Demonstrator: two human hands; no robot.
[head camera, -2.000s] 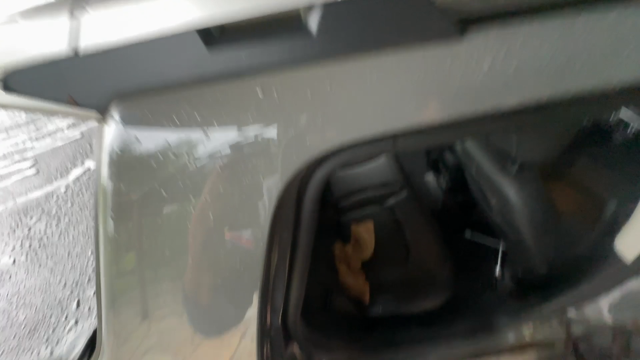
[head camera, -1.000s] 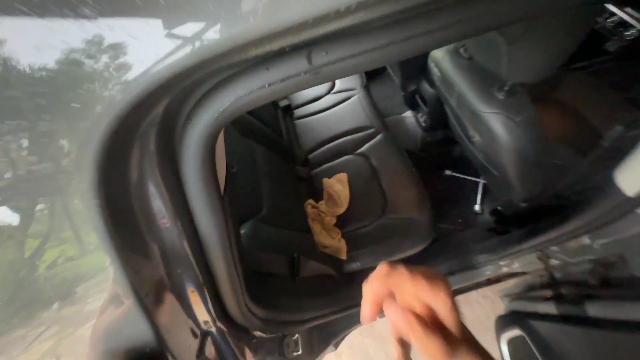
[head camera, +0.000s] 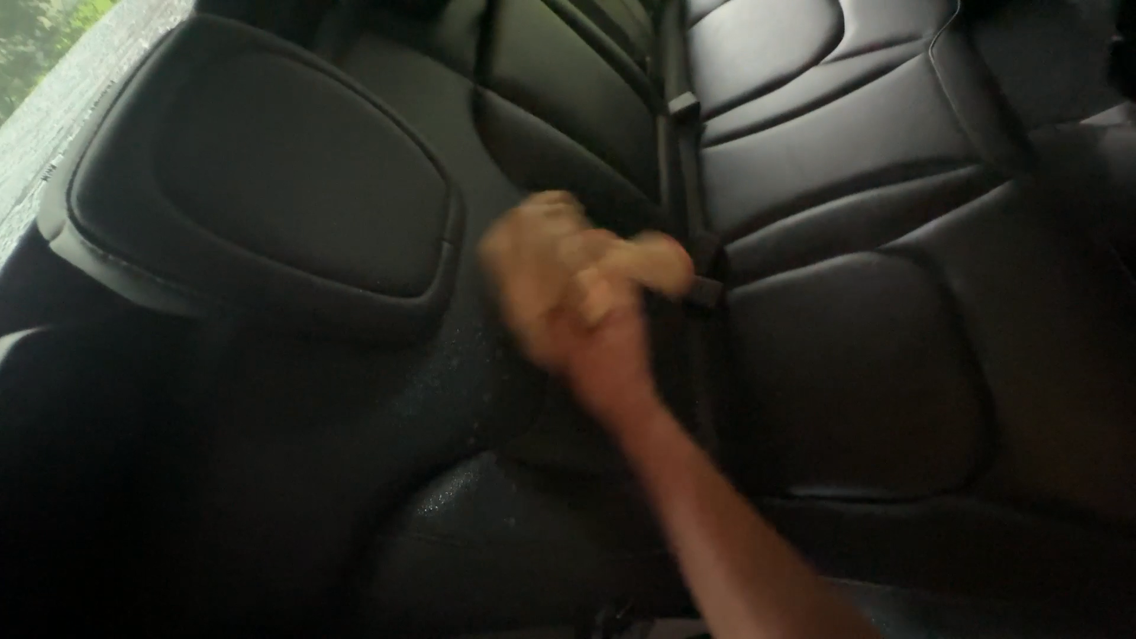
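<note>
My right hand, blurred, is closed around a crumpled tan cloth. Its forearm comes in from the lower right. Hand and cloth are in front of the black leather rear seat backrest, just left of a seat belt buckle; whether the cloth touches the backrest I cannot tell. Small droplets or specks show on the backrest below and left of the cloth. To the right lies the black seat cushion. My left hand is out of view.
A large black headrest fills the upper left, beside a wet window. Another seat belt buckle sticks up between backrest and cushion. More cushion stretches away at the upper right. The lower left is dark.
The cloth lay on the seat cushion in the earlier frames; now it is in my right hand, over by the backrest. The view has moved from outside the car to close over the rear seat.
</note>
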